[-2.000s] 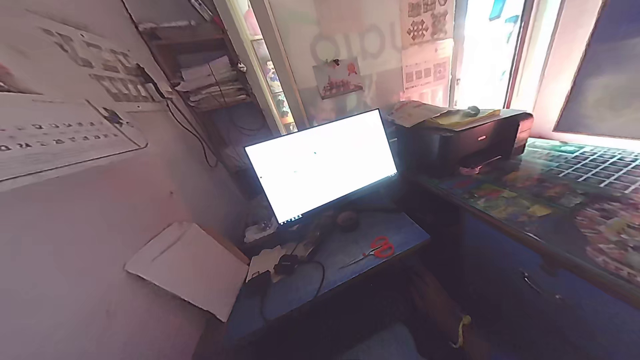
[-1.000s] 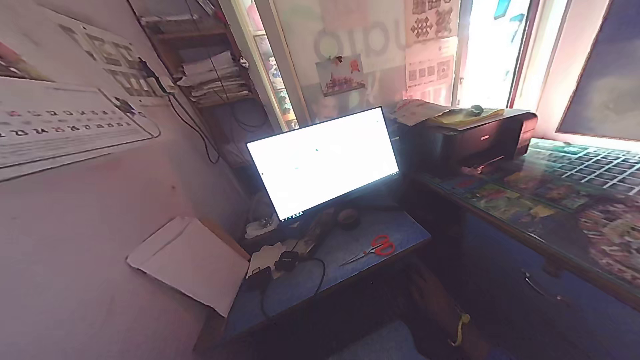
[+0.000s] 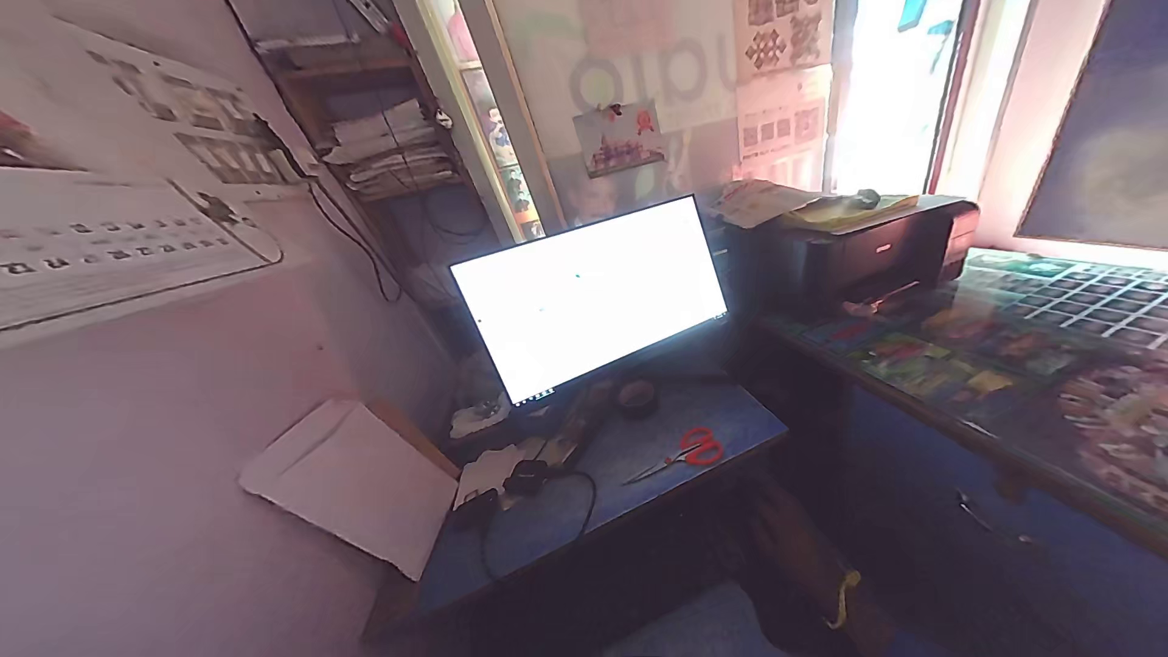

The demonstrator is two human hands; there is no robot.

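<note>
My right hand (image 3: 776, 516), with a yellow band at the wrist, is low in the dark below the desk's front edge. Its fingertips are lost in shadow, so whether it holds something is unclear. Nearest above it, red-handled scissors (image 3: 677, 455) lie partly opened on the blue desk top (image 3: 639, 493). A round dark object (image 3: 637, 396) stands behind them, under a lit monitor (image 3: 593, 301). Black plugs or adapters (image 3: 526, 476) with a cable lie at the left of the desk, beside pale papers (image 3: 488, 467). My left hand does not show.
A large pale envelope (image 3: 351, 484) leans against the left wall. A black printer (image 3: 885, 251) with papers on top stands at the right, on a glass-topped counter (image 3: 922, 401) with pictures under it. Stacked papers (image 3: 392, 146) fill a shelf behind, left of the monitor.
</note>
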